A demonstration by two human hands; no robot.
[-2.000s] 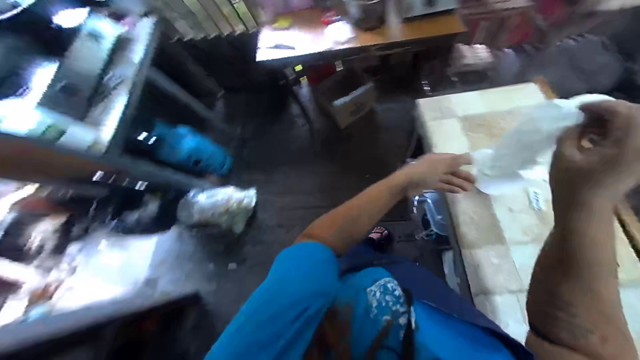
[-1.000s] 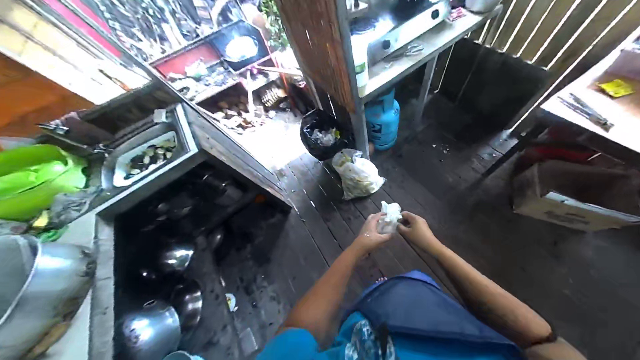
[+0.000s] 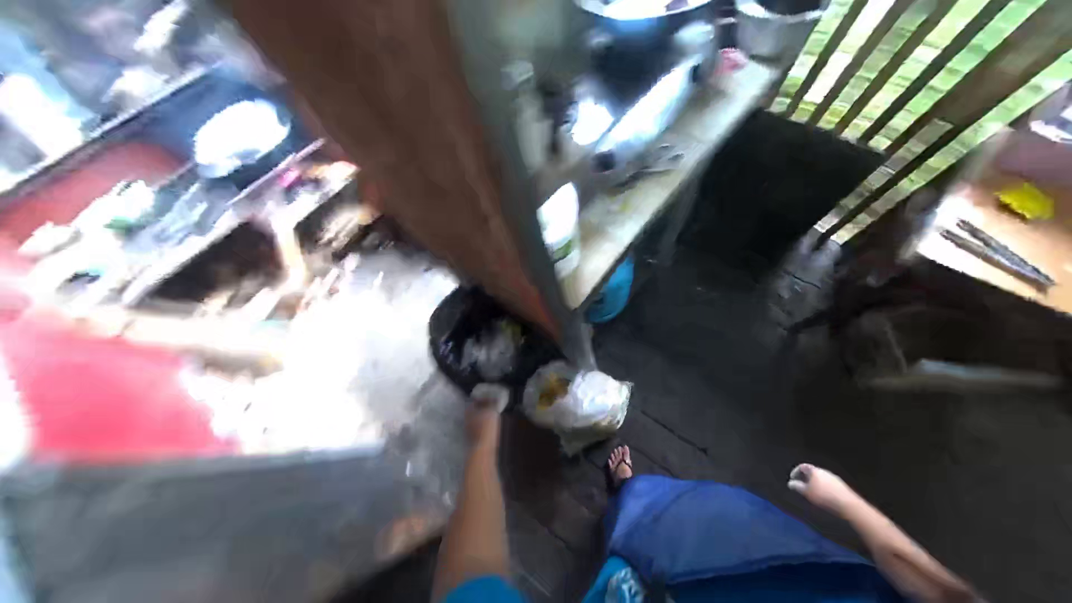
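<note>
My left hand (image 3: 484,409) reaches out to the near edge of a black bin (image 3: 469,339) lined with dark plastic, with pale refuse inside. A whitish crumpled wad (image 3: 491,394) shows at its fingertips, though blur hides the exact grip. Just right of that hand, a whitish plastic bag (image 3: 586,406) with something yellowish in it rests on the floor. My right hand (image 3: 816,486) hangs apart over the dark floor at the right, its fingers curled, and no object shows in it.
A brown wooden post (image 3: 419,142) rises behind the bin. Beyond it is a counter (image 3: 649,218) with a stove, and a blue gas cylinder (image 3: 614,293) below. At right, a table (image 3: 980,222) holds tongs or similar metal tools. A low ledge (image 3: 209,502) lies at left.
My hands, together around the white wad a second ago, are now far apart. The left has gone out to the bin with the wad; the right has drawn away to the right.
</note>
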